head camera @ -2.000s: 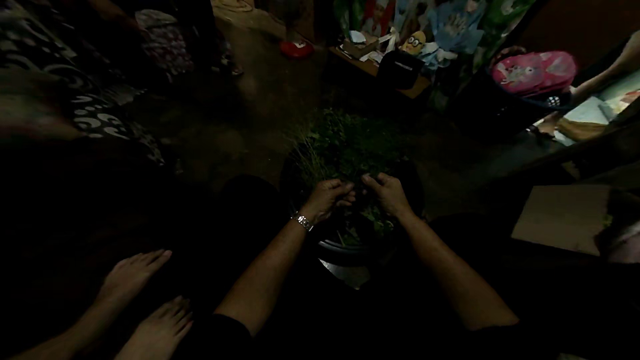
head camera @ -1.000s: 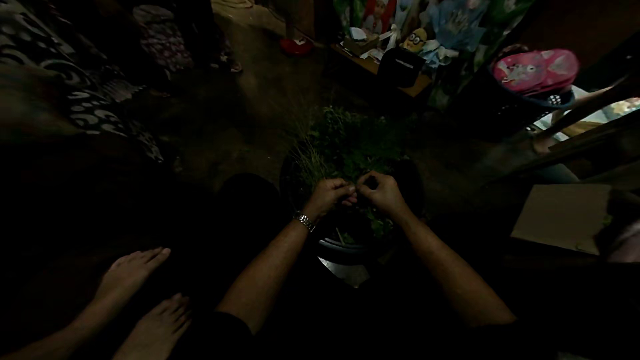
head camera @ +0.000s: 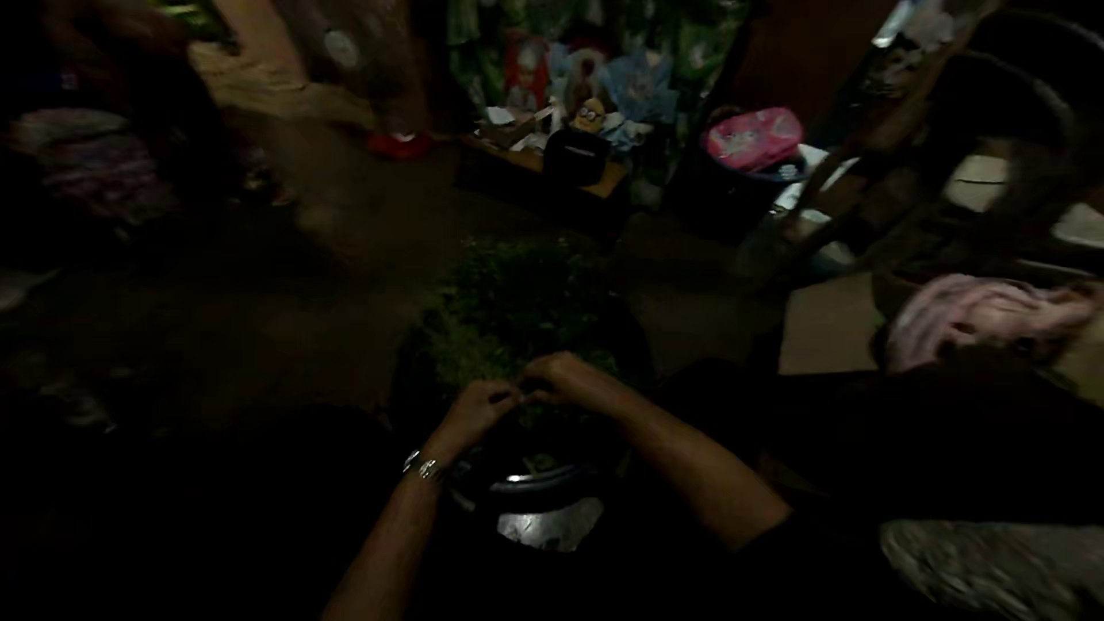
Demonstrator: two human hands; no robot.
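Observation:
Dim light hides much detail. A heap of leafy green stems (head camera: 517, 302) lies in a dark round basin (head camera: 552, 477), whose near rim catches the light. My left hand (head camera: 483, 410), with a metal-banded watch (head camera: 423, 466) at the wrist, is over the near part of the greens. Its fingers are bent and meet those of my right hand (head camera: 556, 379) above the basin. Whether a stem is pinched between the fingertips is too dark to tell. Below the basin's rim shows a pale, shiny surface (head camera: 552, 524).
A low wooden table (head camera: 526, 159) with a black bag (head camera: 575, 158) and clutter stands ahead. Right of it, a dark tub (head camera: 733, 190) holds a pink bag (head camera: 755, 140). A cardboard piece (head camera: 830, 326) and a pinkish cloth (head camera: 983, 319) lie at the right.
The view has swung to the right, and the bare feet seen at lower left before are out of view. My hands stay close together over the greens.

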